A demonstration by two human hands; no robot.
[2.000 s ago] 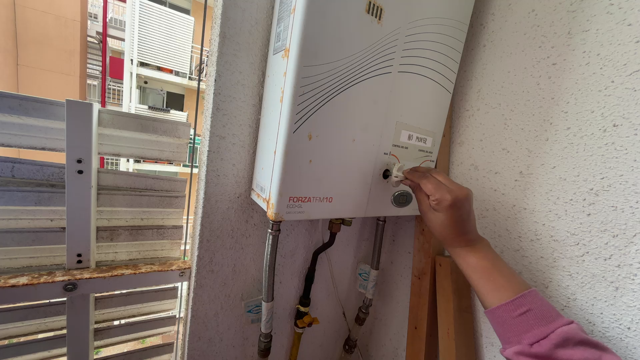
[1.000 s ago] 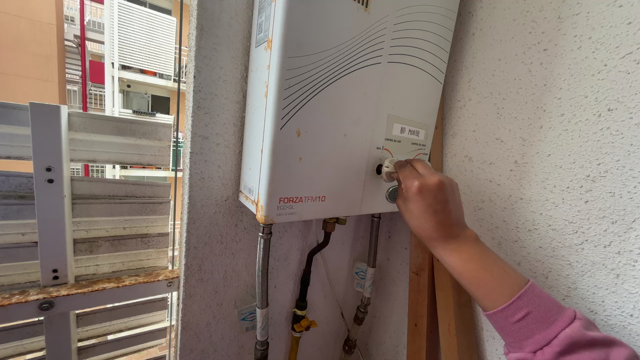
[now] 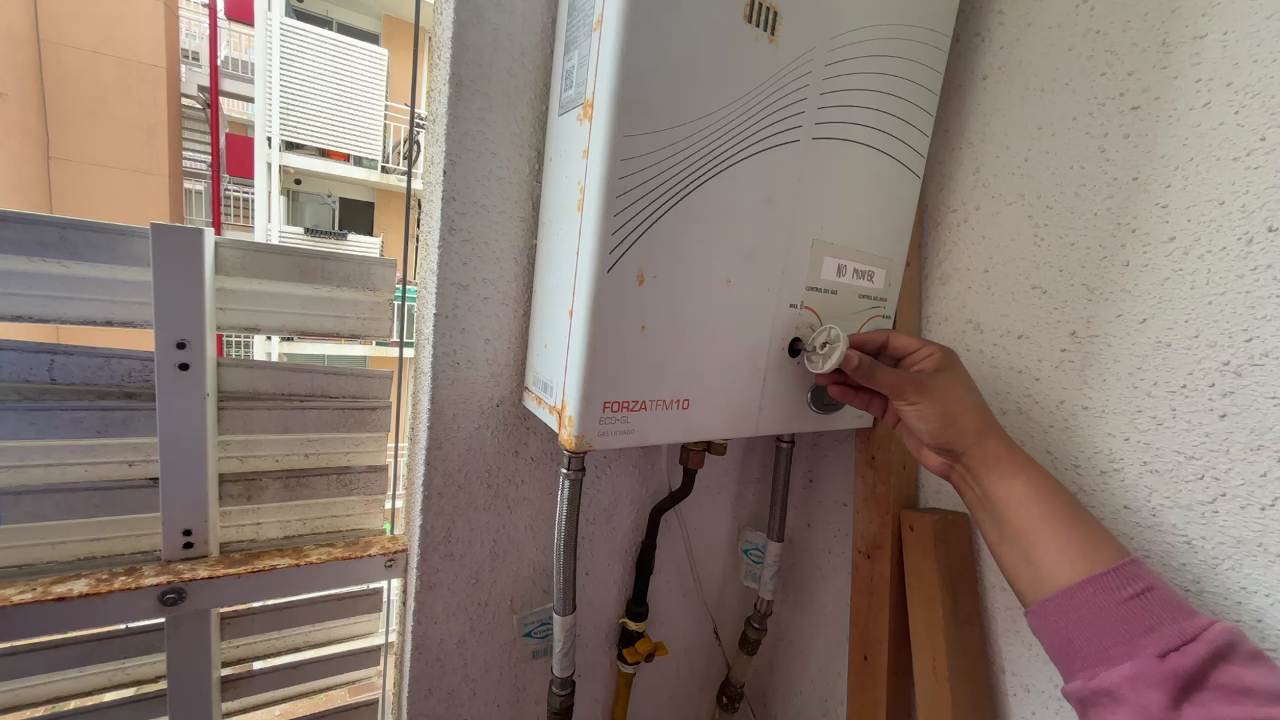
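Note:
A white gas water heater (image 3: 700, 230) with rust along its left edge hangs on the wall. My right hand (image 3: 915, 390), in a pink sleeve, pinches a round white control knob (image 3: 825, 349) between thumb and fingers. The knob is off the panel and tilted, its ribbed back partly showing, just right of a dark round hole (image 3: 796, 347) in the heater's front. Below the knob a second, grey knob (image 3: 825, 400) sits on the panel, partly behind my fingers. A handwritten label (image 3: 853, 272) is stuck above. My left hand is out of view.
Under the heater run two braided metal hoses (image 3: 565, 540) and a dark gas pipe (image 3: 648, 540) with a yellow valve handle (image 3: 643, 650). Wooden boards (image 3: 945, 610) lean at the right against the textured wall (image 3: 1120, 200). A louvred metal screen (image 3: 185, 400) stands at the left.
The white knob in my right hand has turned so that its back shows, with the dark hole beside it in plainer view. The view has shifted a little.

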